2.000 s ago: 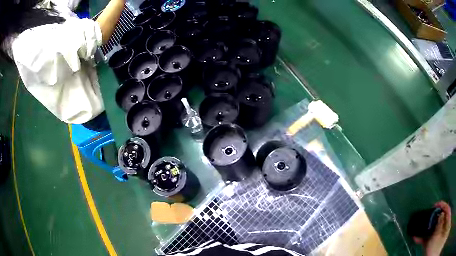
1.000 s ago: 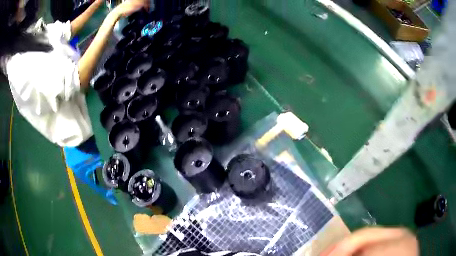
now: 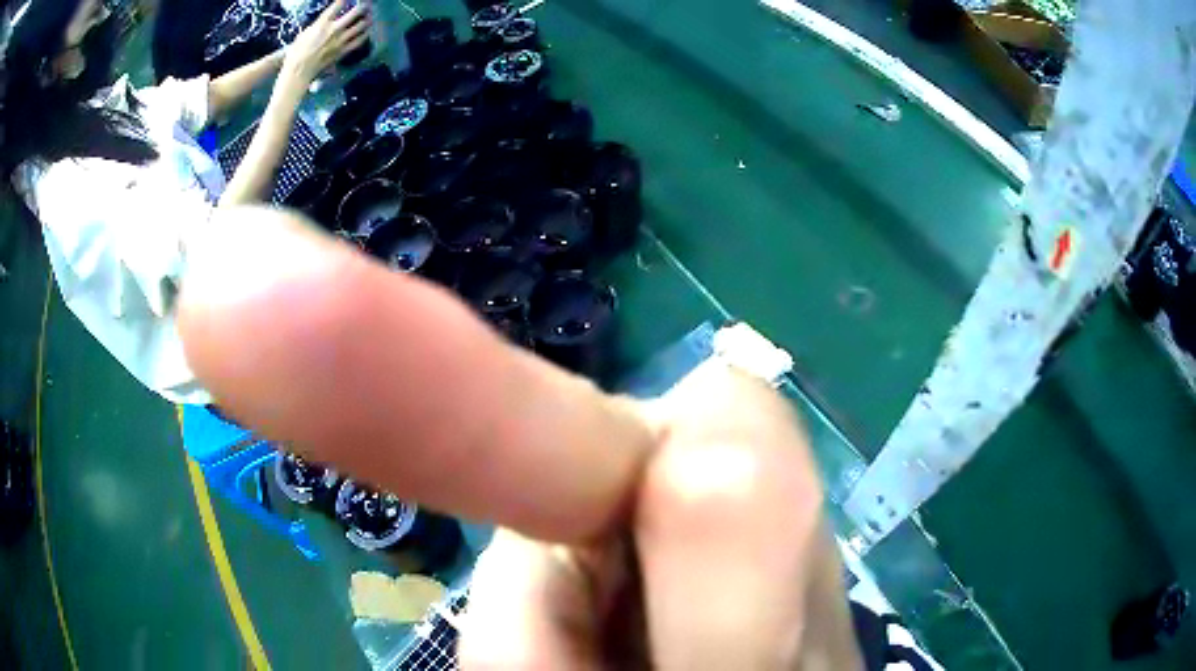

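Note:
My right hand, very large and blurred, fills the lower middle close to the camera. One finger points up and left, the others are bent, and nothing is seen in it. My left hand is not in view. Black open cups stand crowded behind the hand, which hides the nearer ones. Two black units with light-rimmed end faces, one of them at the lower left, stand left of the hand. A strip of black grid pad sheet shows at the bottom; the hand covers the rest.
A person in a white top reaches to the far cups. A pale scuffed post rises at right. A white wad lies at the bench edge. A black unit stands at lower right. A tan piece and blue stool are at left.
My hand has risen from the lower right to the middle, covering the nearest cups and most of the sheet. The black unit at lower right was at a hand earlier and now stands alone.

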